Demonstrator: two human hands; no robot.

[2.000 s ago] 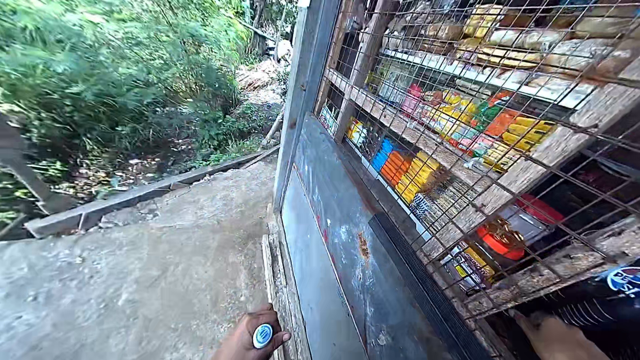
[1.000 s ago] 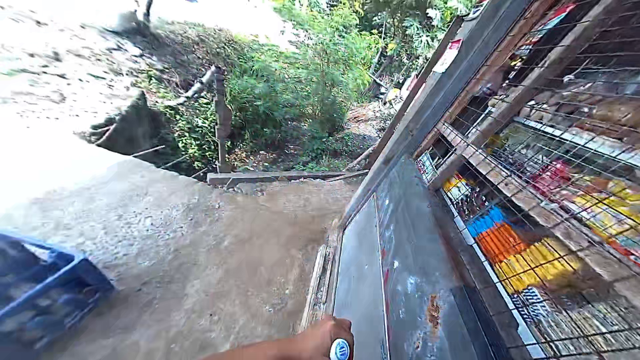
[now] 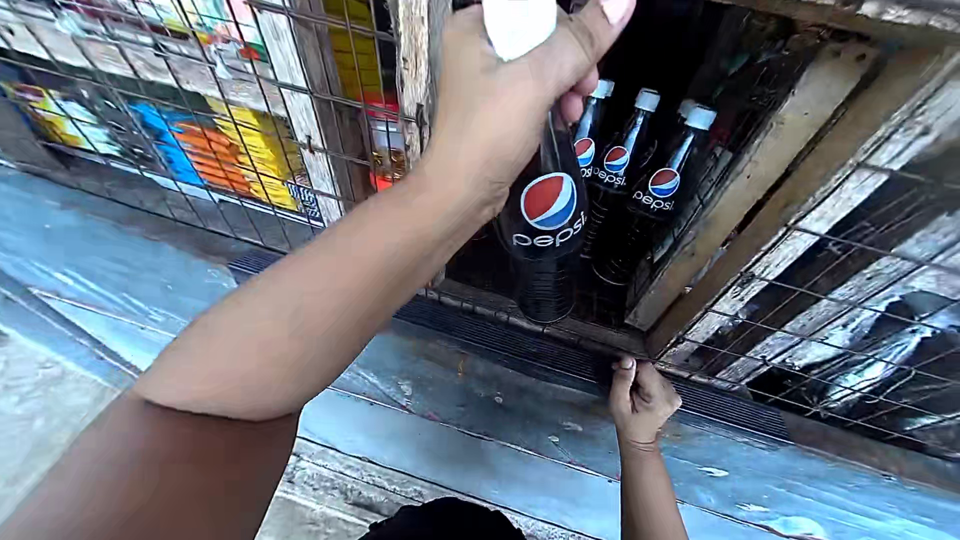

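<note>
My left hand point(image 3: 510, 97) grips the neck of a dark Pepsi bottle point(image 3: 546, 225), which stands upright at the sill of an opening in the wire-mesh front. A white cap point(image 3: 519, 26) shows at the top of that hand. Behind the bottle, inside the opening, several Pepsi bottles with white caps point(image 3: 652, 187) stand close together. My right hand point(image 3: 645, 394) is lower right, its fingers curled at the edge of the ribbed black strip point(image 3: 720, 409) below the opening; whether it holds anything is hidden.
Wire mesh point(image 3: 300, 90) on wooden posts covers shelves of colourful packets point(image 3: 217, 154) at left. A red-lidded jar point(image 3: 386, 142) stands beside the opening's left post. Slanting wooden boards point(image 3: 757, 180) border the opening's right side. Blue-grey metal sheeting point(image 3: 480, 450) runs below the sill.
The view has swung right to the opening in the mesh. My left hand, lower down by the metal sheet a second ago with a bottle's cap showing, now holds the bottle by the neck at the sill.
</note>
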